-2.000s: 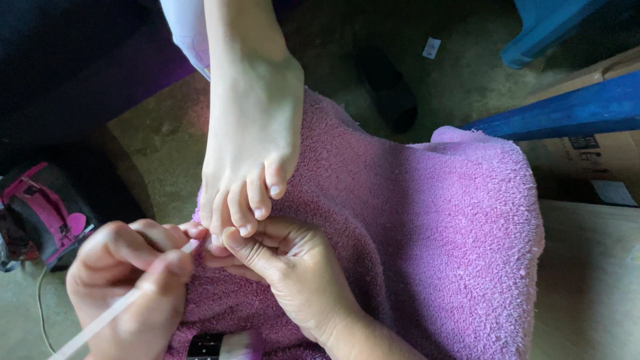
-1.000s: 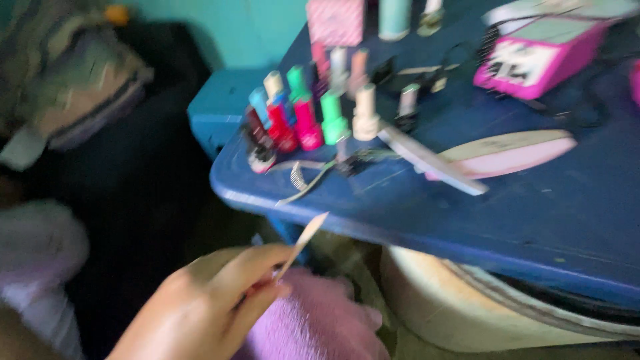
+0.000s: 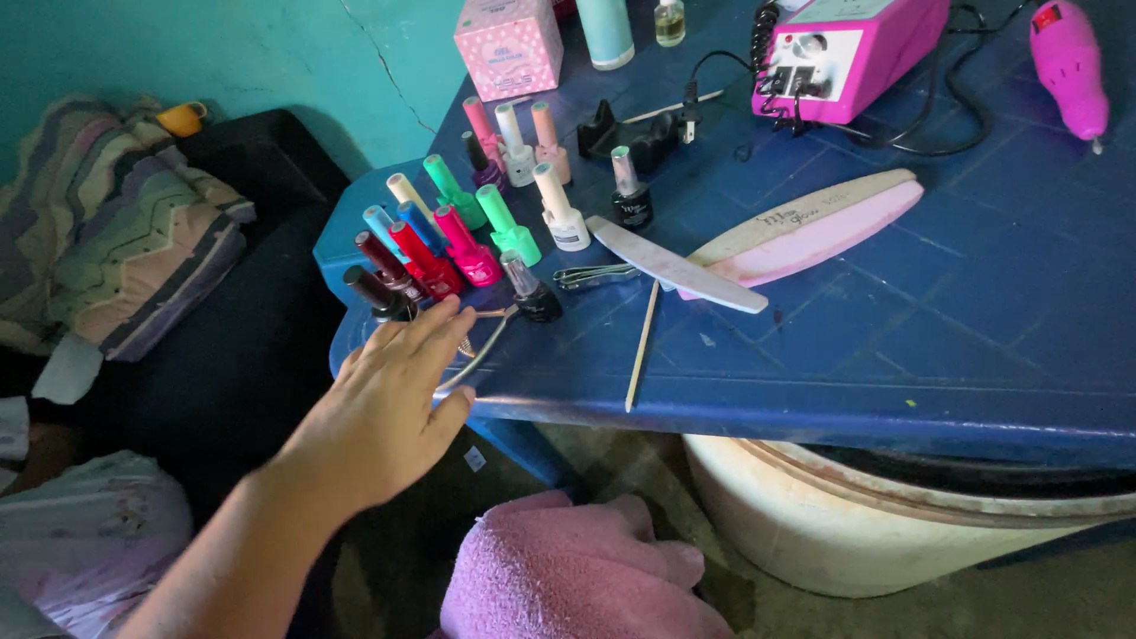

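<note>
My left hand (image 3: 386,413) reaches over the corner of the blue plastic table, palm down, with its fingers spread and nothing seen in its grasp. Its fingertips are beside a dark nail polish bottle (image 3: 377,293) and a red one (image 3: 430,266). Partly under the fingers is a metal hand tool with curved handles (image 3: 486,353); whether I touch it cannot be told. A black bottle with a silver cap (image 3: 532,288) stands to its right. A thin wooden stick (image 3: 642,346) lies near the table edge, by a nail clipper (image 3: 596,276) and a nail file (image 3: 679,264). My right hand is out of view.
Several polish bottles crowd the table corner (image 3: 799,399). Behind are a pink box (image 3: 510,53), a pink nail drill unit (image 3: 848,58) and its handpiece (image 3: 1069,75). Below are a pale tub (image 3: 799,524) and a purple towel (image 3: 568,568). Part of a person shows lower left.
The view has swung from the foot on the towel to the table. My left hand held a thin stick before; now its fingers are spread and a stick lies on the table.
</note>
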